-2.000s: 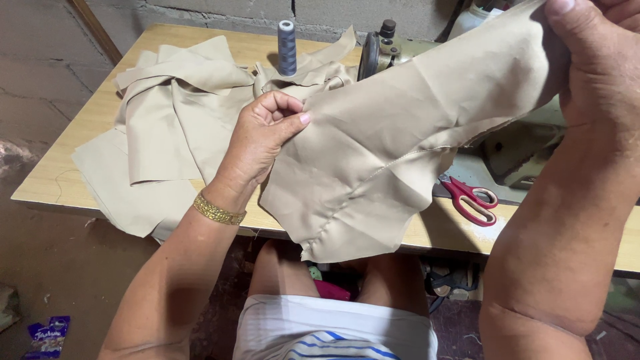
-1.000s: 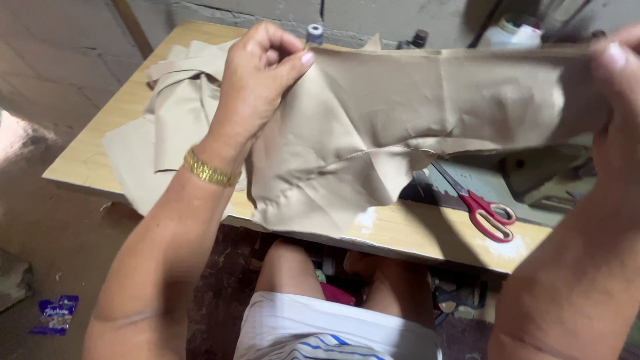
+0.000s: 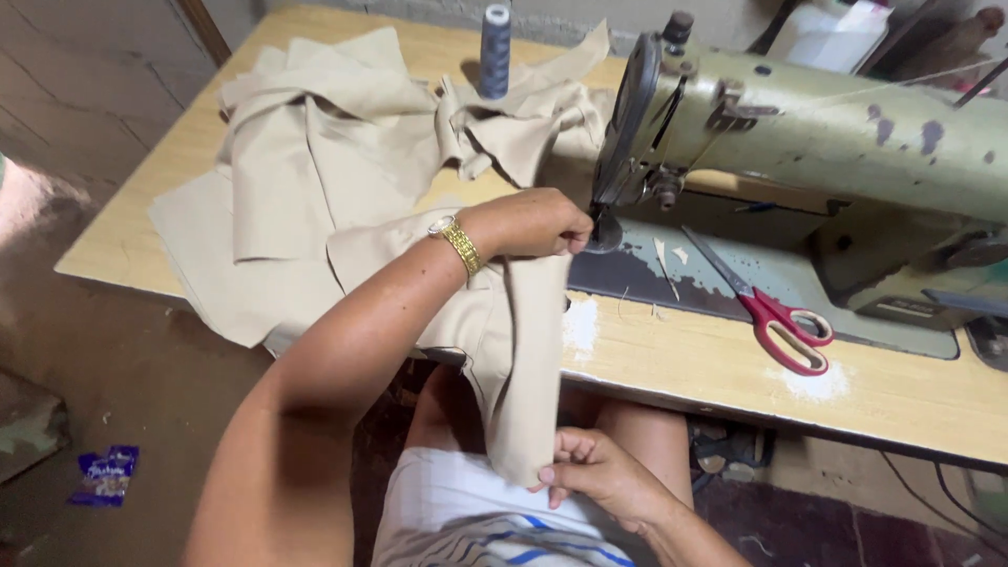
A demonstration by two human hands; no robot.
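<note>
A beige fabric piece (image 3: 531,339) runs over the front edge of the table and hangs toward my lap. My left hand (image 3: 531,224), with a gold watch on its wrist, grips the fabric's upper end just left of the needle area of a green sewing machine (image 3: 819,126). Near my lap, my right hand (image 3: 587,472) pinches the lower end between thumb and fingers. Whether the fabric lies under the presser foot is hidden by my left hand. More beige fabric pieces (image 3: 276,189) lie in a pile at the left.
Red-handled scissors (image 3: 787,331) rest partly open across the machine bed and the wooden tabletop (image 3: 669,354). A grey thread spool (image 3: 495,55) stands behind the fabric. Small scraps lie on the bed. A white container (image 3: 827,35) is behind the machine, and a purple wrapper (image 3: 105,475) is on the floor.
The fabric was held up and stretched between both hands; now it is down by the machine. My left hand has come to the needle area, and my right hand has lowered to my lap.
</note>
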